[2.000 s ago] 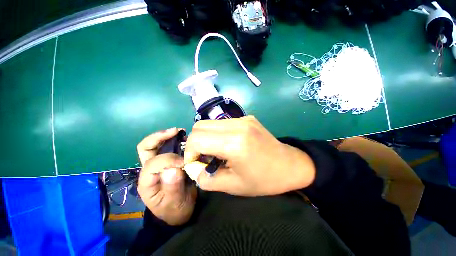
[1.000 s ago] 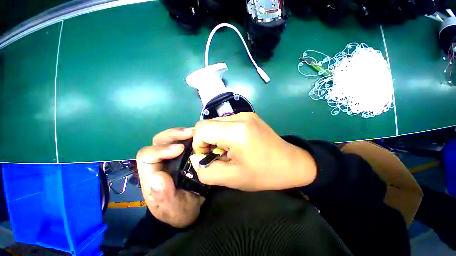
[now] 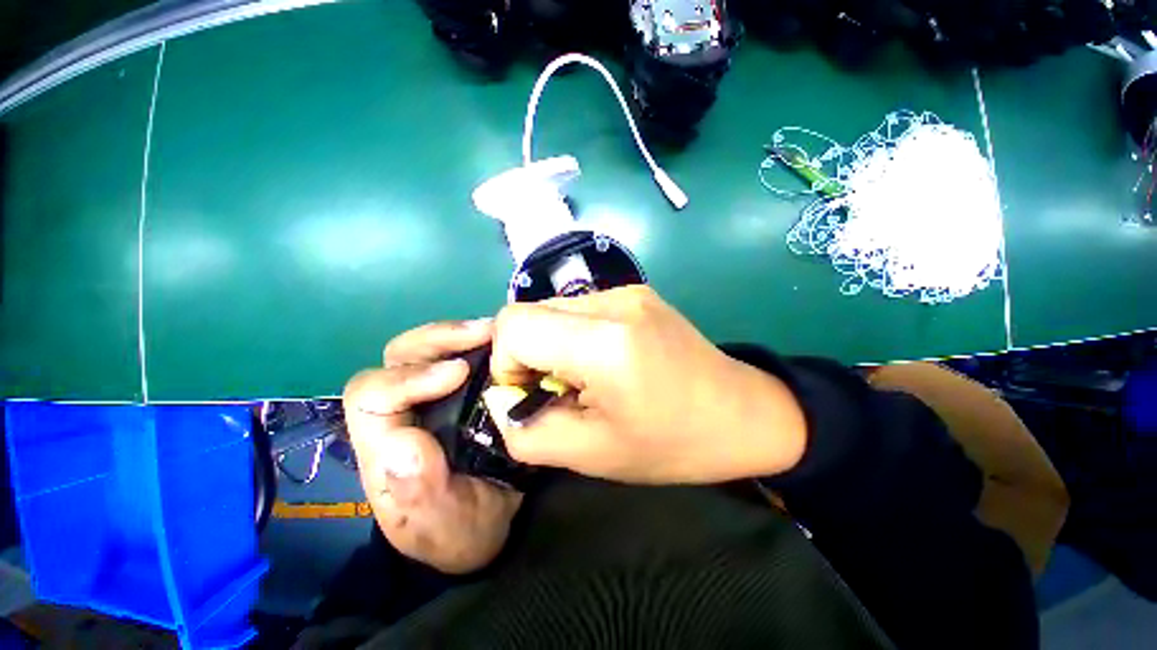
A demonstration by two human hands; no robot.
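Observation:
My left hand (image 3: 419, 464) holds a black camera module (image 3: 480, 432), its open inner side with light parts turned toward my right hand. My right hand (image 3: 622, 387) is at the module with pinched fingers, yellow covers on the fingertips, and a small black piece (image 3: 533, 406) between them. What the fingertips touch is hidden. The white camera housing (image 3: 539, 222) lies on the green bench just beyond my hands, its round black open end toward me and partly covered by my right hand. Its white tail cable (image 3: 577, 60) curves away and back to a pale plug.
A tangled pile of thin white loops (image 3: 920, 210) lies right, with a green-tipped piece (image 3: 812, 172) at its left edge. Black modules (image 3: 679, 64) line the far side. Another housing (image 3: 1142, 89) is at far right. A blue bin (image 3: 127, 508) and brown cardboard (image 3: 977, 432) are below the bench edge.
Since two seconds ago, my left hand has turned the module so its inside shows, and my right hand has stayed against it. The bench view has shifted slightly. Little differs over the last second.

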